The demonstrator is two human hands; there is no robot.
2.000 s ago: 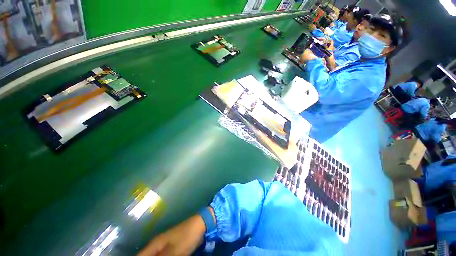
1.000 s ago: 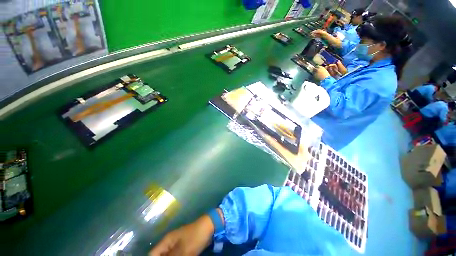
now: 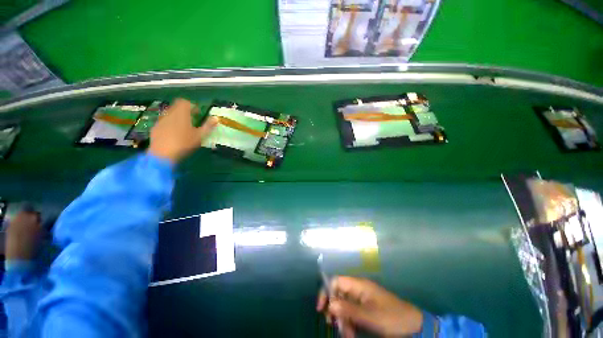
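Observation:
My left hand (image 3: 175,132) is stretched over the bench, fingers apart, between two open tablet units. Its fingertips are at the left edge of one tablet unit (image 3: 244,132); whether they touch it is unclear. Another tablet unit (image 3: 112,125) lies partly behind the hand. My right hand (image 3: 370,307) is low in front, around thin tweezers (image 3: 324,274) whose tip points up. A white sheet with a black block (image 3: 185,247) lies left of centre, partly behind my left sleeve. A yellow film patch (image 3: 369,251) lies above my right hand.
More tablet units lie along the bench, one right of centre (image 3: 387,122) and one far right (image 3: 568,129). Stacked tablet parts with crinkled clear film (image 3: 532,264) stand at the right edge. Another person's hand (image 3: 23,231) is at the far left. Instruction sheets hang on the green wall.
The view has swung left from the line of workers to the bench straight ahead. My left hand has come into view over the tablets, and the tweezers in my right hand now show.

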